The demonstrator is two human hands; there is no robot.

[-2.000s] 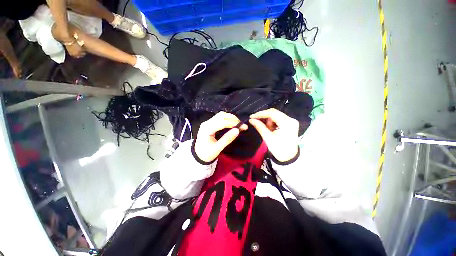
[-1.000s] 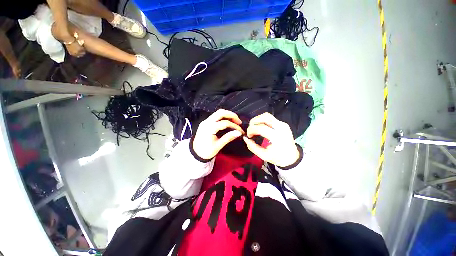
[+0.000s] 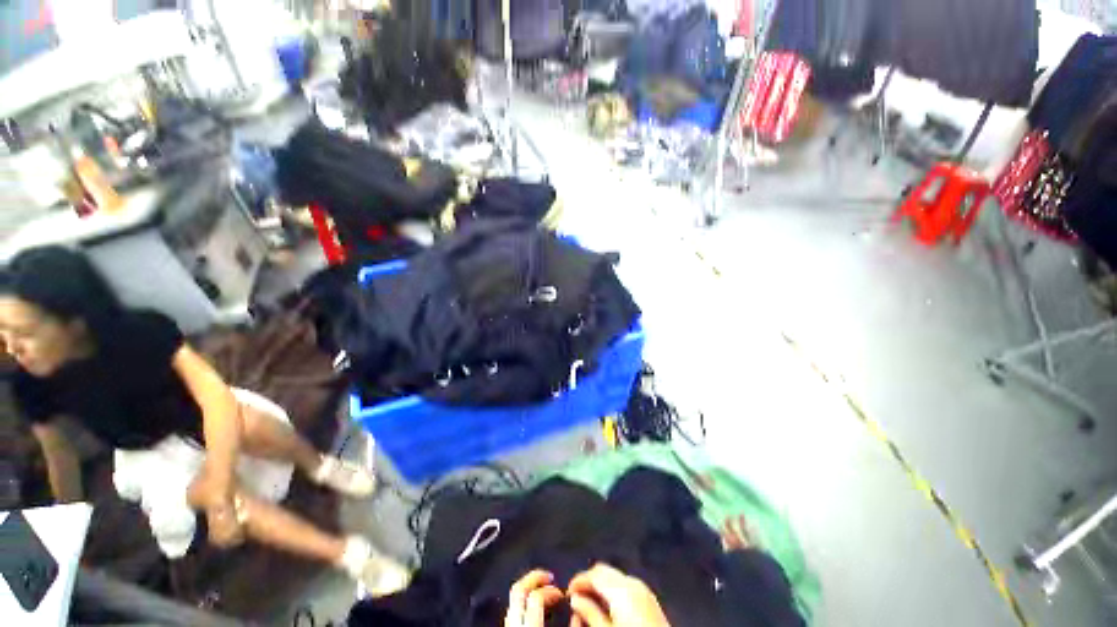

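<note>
The black garment (image 3: pixel 576 521) lies heaped in front of me at the bottom of the view, with a small white loop (image 3: pixel 480 539) on its left part. My left hand (image 3: pixel 534 600) and my right hand (image 3: pixel 613 598) are close together over the cloth, cut off by the bottom edge. Their fingertips are bent toward each other. What lies between the fingertips is too small and dark to make out.
A blue crate (image 3: pixel 490 431) heaped with black garments (image 3: pixel 490 306) stands ahead. A seated person (image 3: pixel 135 380) is at the left. A green sack (image 3: pixel 772 539) lies under the cloth. Black cords (image 3: pixel 649 410) lie beside the crate. A red stool (image 3: pixel 943 202) stands far right.
The view has tilted up, showing the full crate, the person and the room behind. My hands now sit at the bottom edge, still close together at the cloth.
</note>
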